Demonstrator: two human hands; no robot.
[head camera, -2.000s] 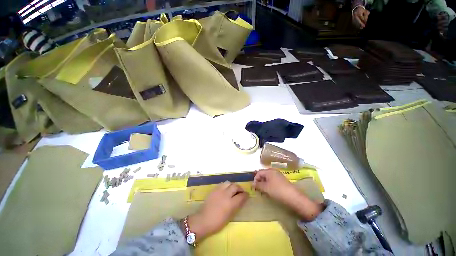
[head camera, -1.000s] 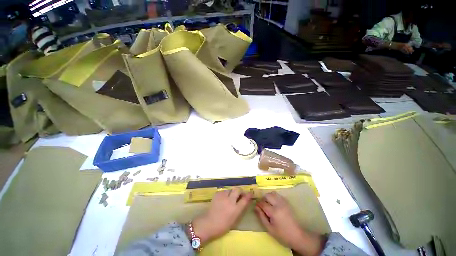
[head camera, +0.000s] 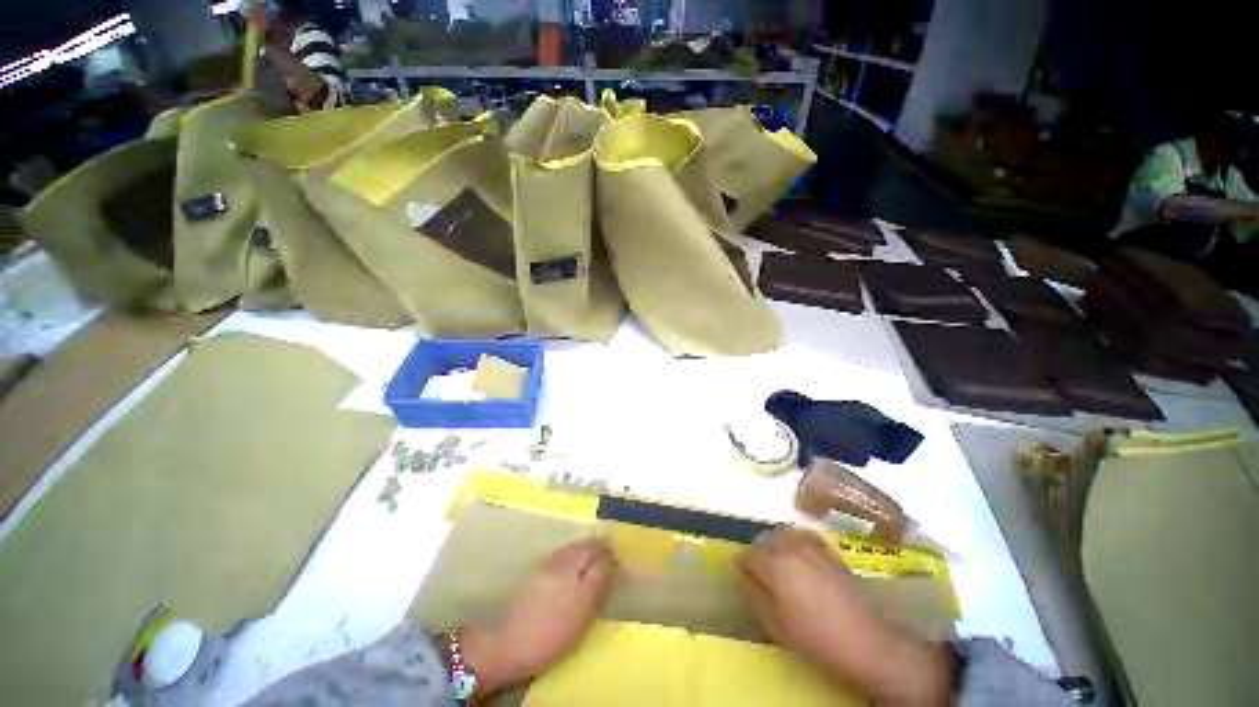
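Observation:
A khaki bag panel (head camera: 483, 559) lies in front of me with a yellow piece (head camera: 690, 667) on its near part. A long yellow guide strip with a black middle section (head camera: 684, 517) lies along its far edge. My left hand (head camera: 545, 615) and my right hand (head camera: 822, 601) are on the panel, fingers curled at the two ends of the strip's blurred near yellow part. Their fingertips are partly hidden. Small grey-olive pieces (head camera: 428, 453) lie scattered beyond the strip, near a blue tray (head camera: 463, 410) holding a cream piece (head camera: 500, 376).
A brown bottle (head camera: 849, 500), a tape roll (head camera: 762, 446) and a dark cloth (head camera: 845, 425) lie beyond the strip. Khaki panels lie left (head camera: 207, 456) and right (head camera: 1174, 553). Part-made bags (head camera: 566, 235) stand behind; dark brown panels (head camera: 1008, 366) lie right rear. A person sits far right.
My view has turned left, and the table things show further right. My hands have moved apart to the ends of the near yellow part. A second tape roll has come into view at lower left.

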